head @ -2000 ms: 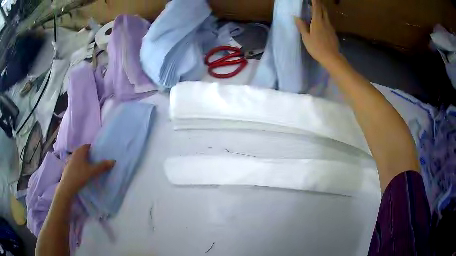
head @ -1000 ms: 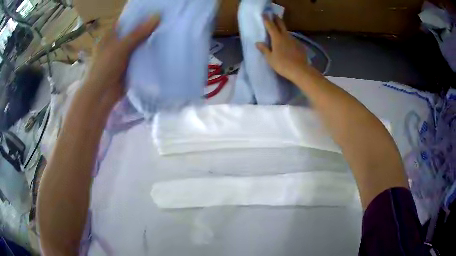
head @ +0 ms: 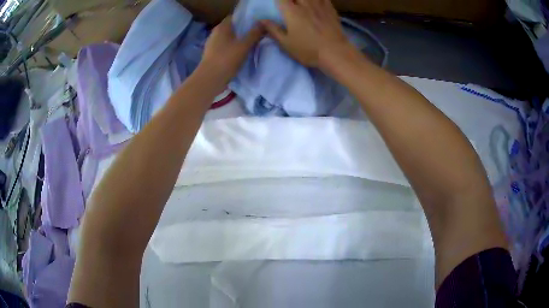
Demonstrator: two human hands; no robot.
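My left hand [head: 227, 49] and my right hand [head: 308, 31] are close together at the far side of the table, both on a bunch of light-blue cut pieces [head: 280, 81]. The fingers of both hands grip its upper part. A white interlining stack [head: 271, 144] lies just nearer than the bunch. A second white strip [head: 289, 237] lies closer to me, and a thin loose piece [head: 226, 283] lies below it. Another stack of light-blue cut pieces [head: 147, 66] stands fanned at the far left.
Lilac cut pieces [head: 63, 174] lie along the left edge. Red scissors handles [head: 223, 100] show partly beside the blue bunch. Tangled scraps [head: 527, 174] lie at the right. A brown board edge [head: 433, 11] runs behind the table, with a dark grey surface [head: 445, 57] before it.
My left hand has moved right from the left blue stack to the middle bunch, beside my right hand. My right hand has moved slightly left. The bunch is now bent and gathered between them.
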